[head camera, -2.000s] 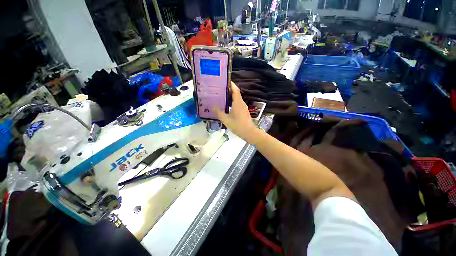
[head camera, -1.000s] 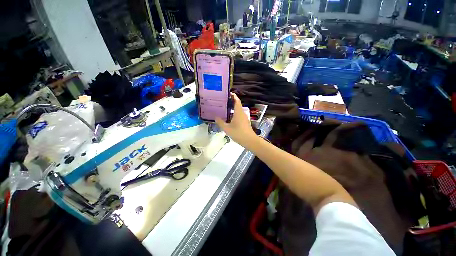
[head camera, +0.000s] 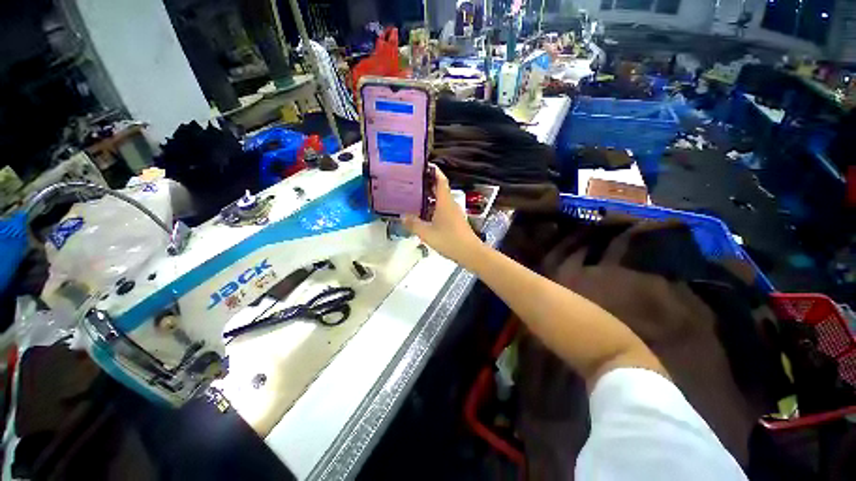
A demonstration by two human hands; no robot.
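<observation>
A smartphone (head camera: 398,148) with a lit pink-white screen and blue blocks stands upright near the right end of the sewing machine. My right hand (head camera: 439,218) is at its lower right edge, thumb at the bottom of the screen; whether it grips the phone or only touches it, I cannot tell. My left hand is not in view. The white and blue sewing machine (head camera: 235,287) with JACK lettering lies across the left. Black fabric shears (head camera: 324,307) lie on the machine bed. Dark fabric (head camera: 202,442) lies by the needle area at the lower left.
A blue crate (head camera: 713,230) and a red crate (head camera: 817,319) at right are heaped with brown pieces (head camera: 648,310). More dark brown cloth (head camera: 488,146) is piled behind the phone. A plastic-wrapped bundle (head camera: 113,230) sits at left. A scale (head camera: 404,352) runs along the table edge.
The phone screen's content has shifted, with blue blocks now at different heights. My thumb has moved from over the screen to its bottom edge. The camera view has shifted slightly.
</observation>
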